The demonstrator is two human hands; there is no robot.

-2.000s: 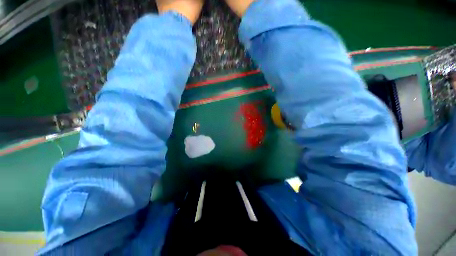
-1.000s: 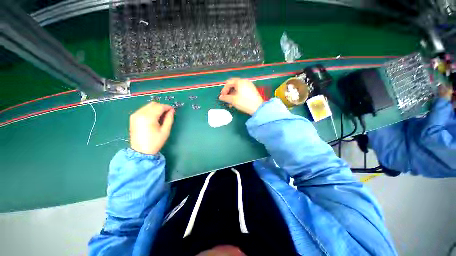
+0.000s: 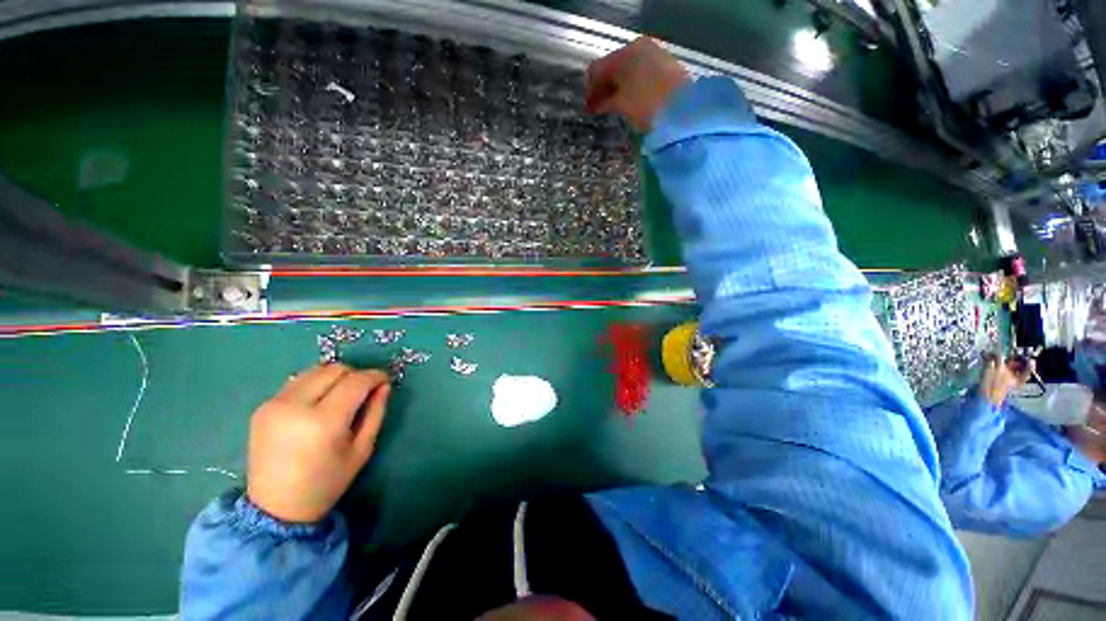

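Note:
My left hand [image 3: 313, 443] rests on the green mat, thumb and fingertips close together beside the small dark and silver board pieces [image 3: 414, 357]; whether it pinches one is too small to tell. My right hand [image 3: 637, 83] is stretched out to the far right corner of the large grey-brown tray of parts [image 3: 437, 158], fingers bent down at its edge; what its fingertips touch is hidden. More small board pieces [image 3: 460, 366] lie loose on the mat near the red-edged strip. The white pad [image 3: 524, 400] lies right of them.
Red lead wires [image 3: 630, 370] lie right of the pad. The yellow pot [image 3: 683, 353] is partly behind my right sleeve. Pale solder wire [image 3: 140, 394] lies at left. A metal bracket [image 3: 226, 292] stands at the strip. Another person's blue sleeve [image 3: 1013, 473] is at right, near a second tray [image 3: 931, 328].
My right hand has moved from the mat beside the white pad to the tray's far right corner. My left hand stays by the loose pieces. The view has shifted, and my right sleeve now covers the black box.

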